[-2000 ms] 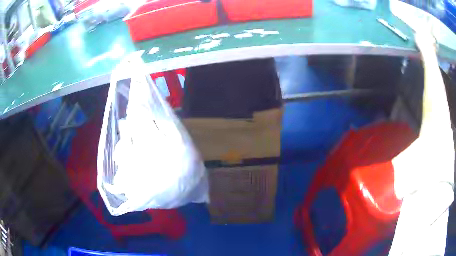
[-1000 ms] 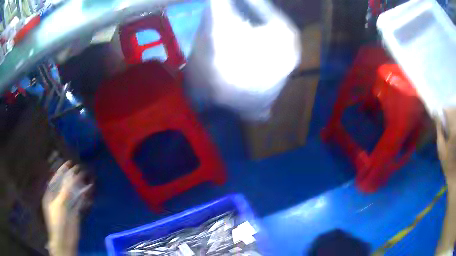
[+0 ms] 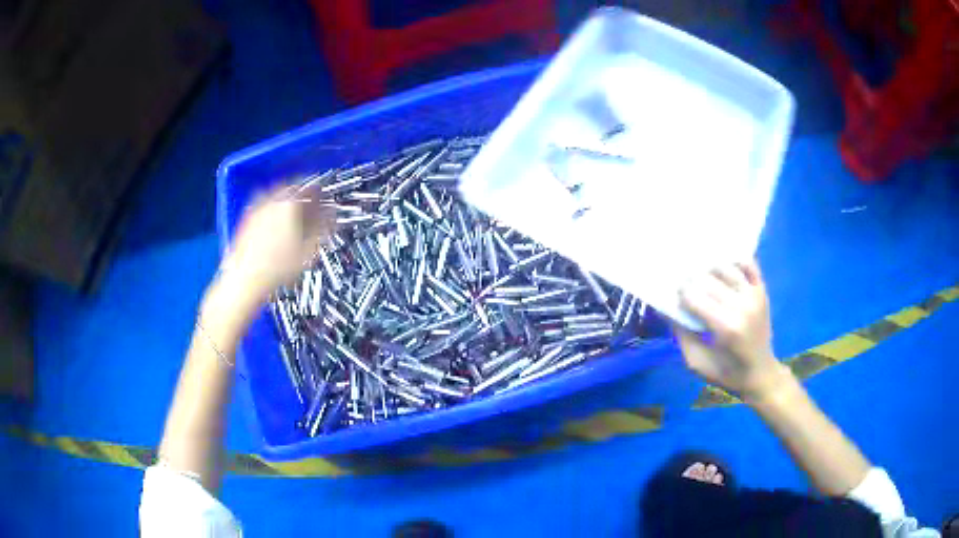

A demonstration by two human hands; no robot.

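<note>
A deep blue tub (image 3: pixel 463 420) on the floor is heaped with silver metal cylinder parts (image 3: pixel 421 284). A white tray (image 3: pixel 684 158) is held over the tub's right side, with a few small dark thin items on its bottom. My right hand (image 3: pixel 731 326) grips the tray's near corner. My left hand (image 3: pixel 279 236) is blurred at the tub's left side, over the parts. Its fingers are too blurred to tell whether it holds any.
Red stools stand beyond the tub, one at the top (image 3: pixel 436 42) and one at the right (image 3: pixel 894 95). A brown box (image 3: pixel 95 116) is at the left. Yellow-black tape (image 3: pixel 862 336) crosses the blue floor. Dark shapes show at the bottom edge.
The view has turned from the bench and hanging bag down to the tub. The white tray has come from the right to above the tub. My left hand has moved to the tub.
</note>
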